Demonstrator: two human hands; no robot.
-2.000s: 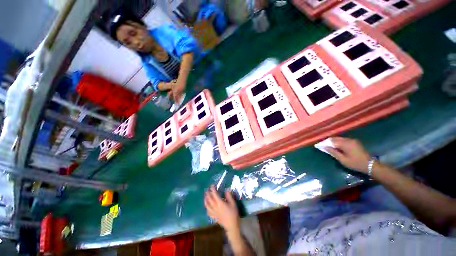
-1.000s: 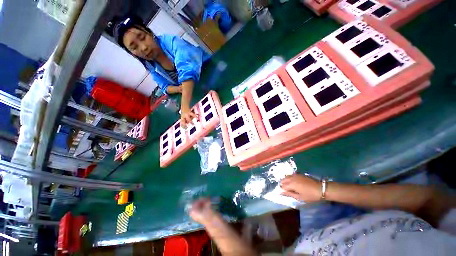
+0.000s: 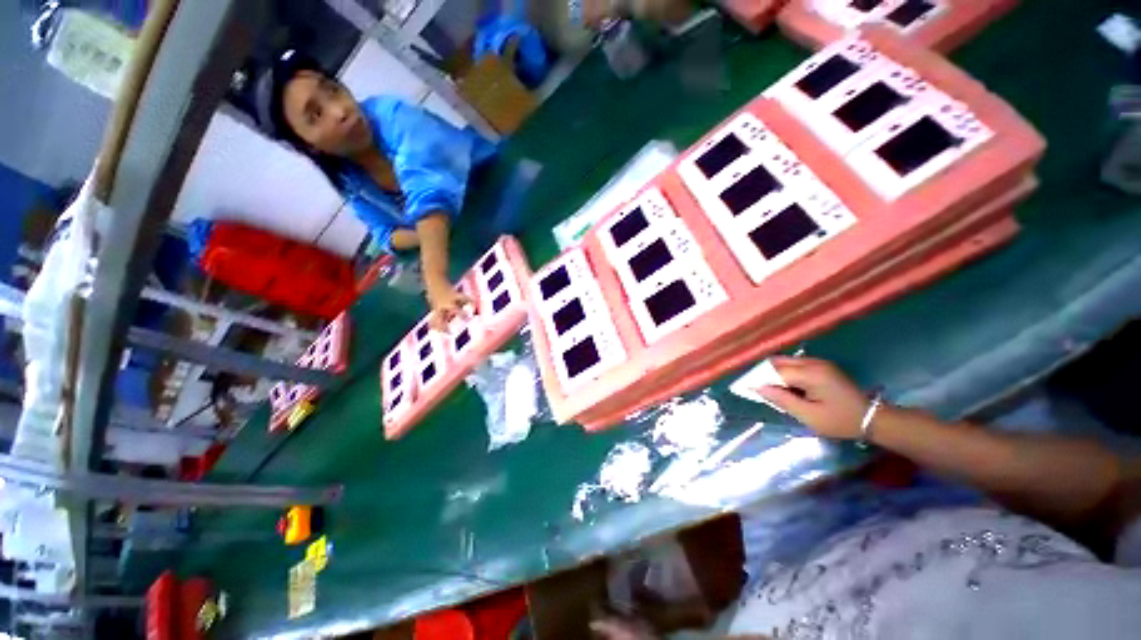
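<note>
My right hand (image 3: pixel 816 395), with a band at the wrist, pinches a small white cloth or wipe (image 3: pixel 758 380) just off the near edge of the stacked pink foam trays (image 3: pixel 801 300). The top tray holds rows of white panels with dark windows (image 3: pixel 651 265). My left hand (image 3: pixel 613 628) seems to show only as a small blurred part at the bottom edge, below the bench; its fingers are unclear.
Crumpled clear film (image 3: pixel 682 431) lies by the bench's near edge. Another plastic bag (image 3: pixel 511 398) lies left of the stack. Across the green bench (image 3: pixel 413 506), a person in blue (image 3: pixel 419 156) reaches over another pink tray (image 3: pixel 413 398). Further trays stand at top right.
My right hand has moved from the crumpled film back toward the tray stack, with the white wipe showing. My left hand has dropped from over the bench to the bottom edge. The view has shifted slightly.
</note>
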